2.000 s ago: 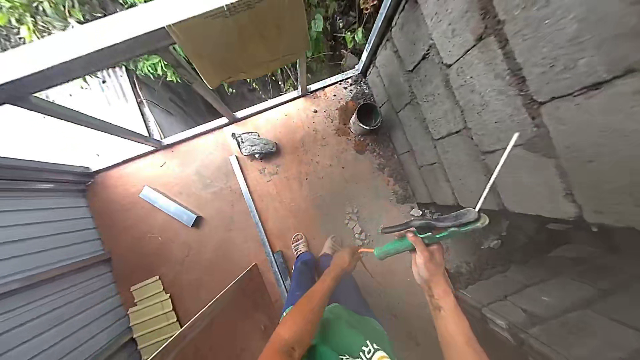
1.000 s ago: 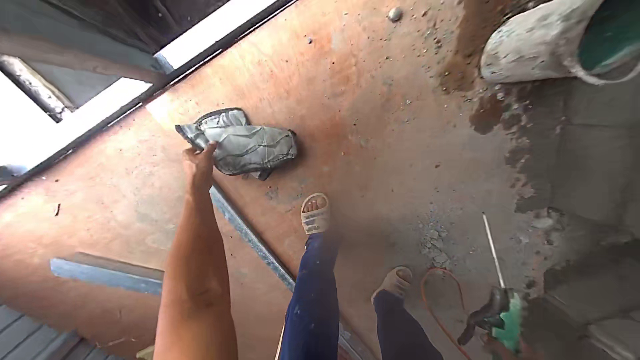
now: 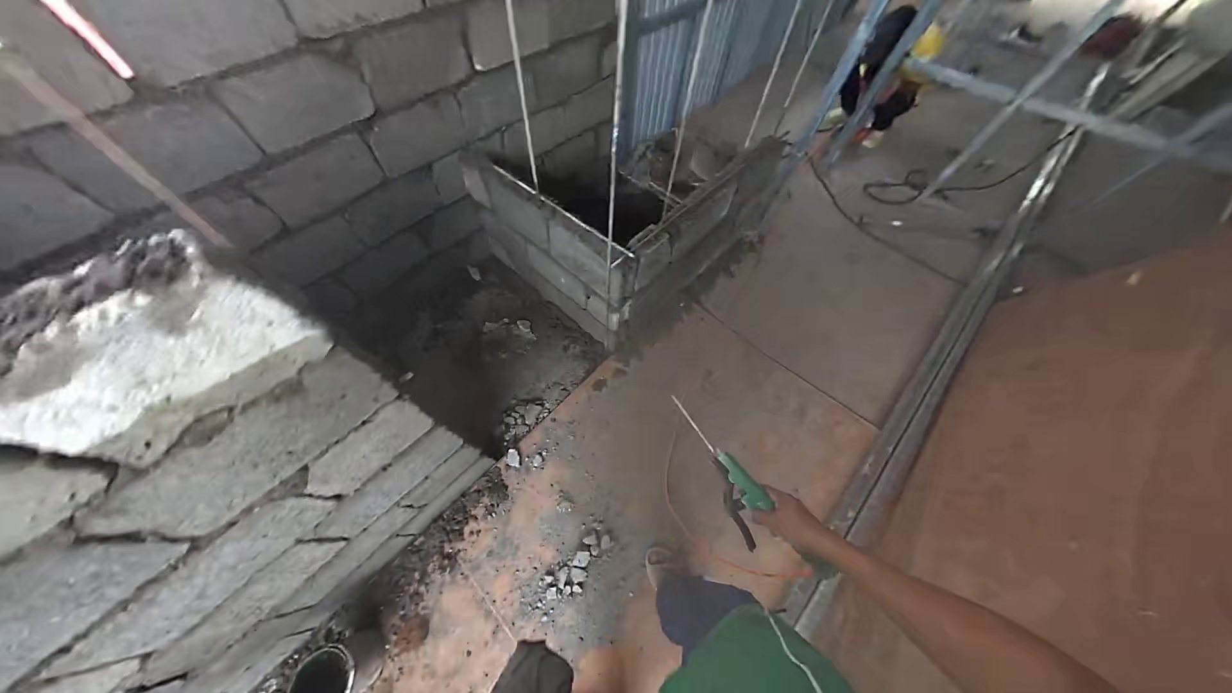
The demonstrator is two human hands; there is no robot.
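My right hand [image 3: 789, 518] is closed around the green handle of a welding electrode holder [image 3: 739, 479]. A thin, pale electrode [image 3: 693, 423] sticks out of its jaw toward the upper left. The holder's dark lever is on its underside, and an orange cable [image 3: 672, 491] loops beside it. My left hand cannot be seen. A dark grey thing [image 3: 534, 669] is cut off by the bottom edge; whether it is the grey padded item seen earlier, I cannot tell.
A concrete block wall [image 3: 318, 106] and a low block enclosure [image 3: 577, 269] with upright rods are ahead. Stone rubble [image 3: 568, 576] lies near my foot. A long metal channel [image 3: 924, 414] runs along the right. A co-worker [image 3: 881, 72] crouches beyond a metal frame. A bucket [image 3: 322, 669] is lower left.
The view has swung far around to the block enclosure. My left hand, earlier on a grey padded item on the floor, has left view. My right hand now shows on the electrode holder.
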